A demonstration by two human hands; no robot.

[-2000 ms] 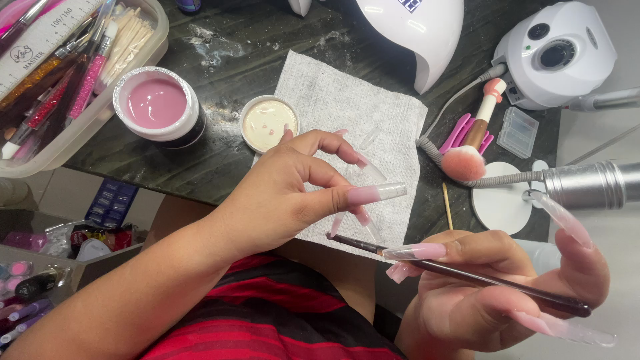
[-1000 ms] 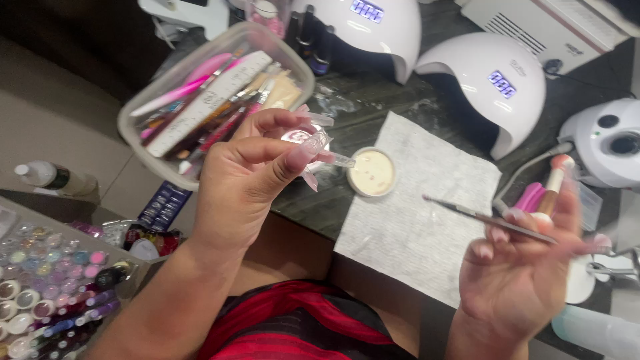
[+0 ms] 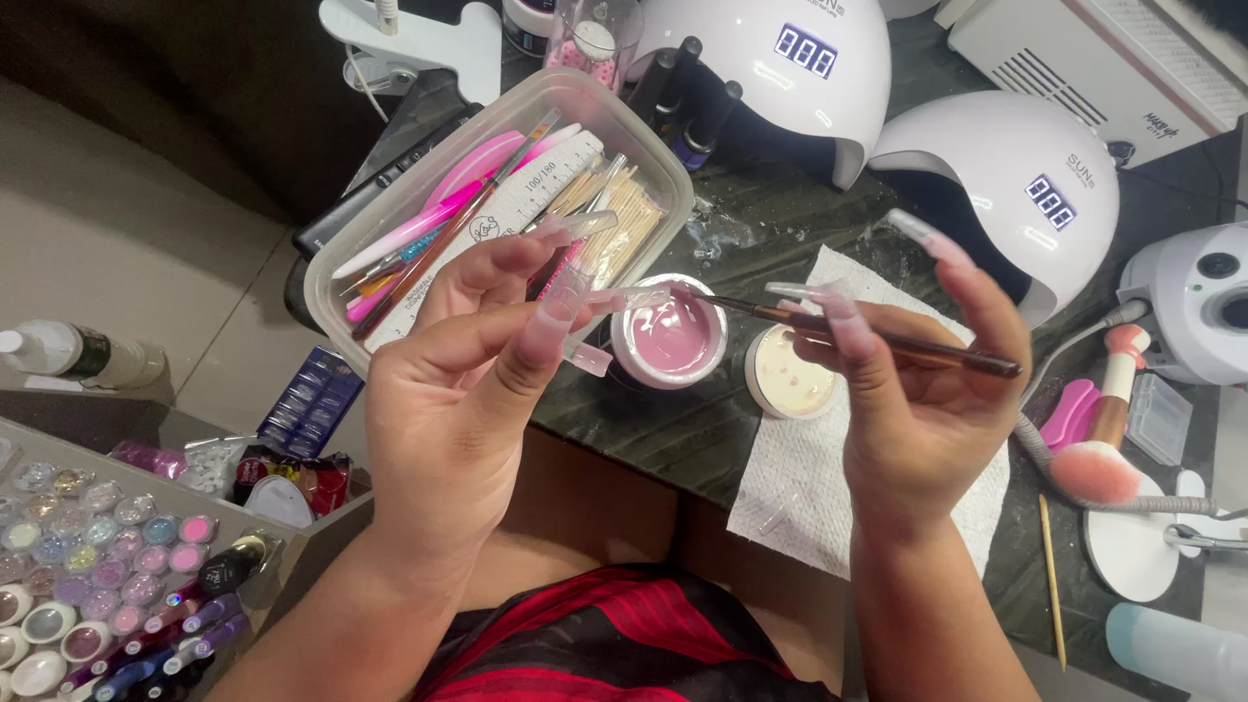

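My right hand [image 3: 916, 409] grips a nail brush [image 3: 858, 339] with a dark handle, its tip pointing left. The brush tip is at the end of a long clear-tipped nail of my left hand [image 3: 468, 390], above an open jar of pink gel [image 3: 673, 331]. The left hand is raised with its fingers bent and the thumb near the index finger; whether it pinches anything is unclear. Both hands have long nails with translucent tips. Right of the jar, a round container of cream-coloured product [image 3: 795, 375] stands at the edge of a white paper towel [image 3: 799, 497].
A plastic tub [image 3: 336, 292] of brushes, files and wooden sticks stands behind my left hand. Two white nail lamps [image 3: 994, 185] are at the back. At right are a nail drill unit [image 3: 1194, 292], a fluffy brush [image 3: 1097, 468] and a wooden stick [image 3: 1051, 585]. A drawer of glitter pots [image 3: 127, 556] is lower left.
The brush, lowered over the paper towel two seconds ago and apart from the left hand one second ago, is now at a left-hand nail. The view has shifted between frames.
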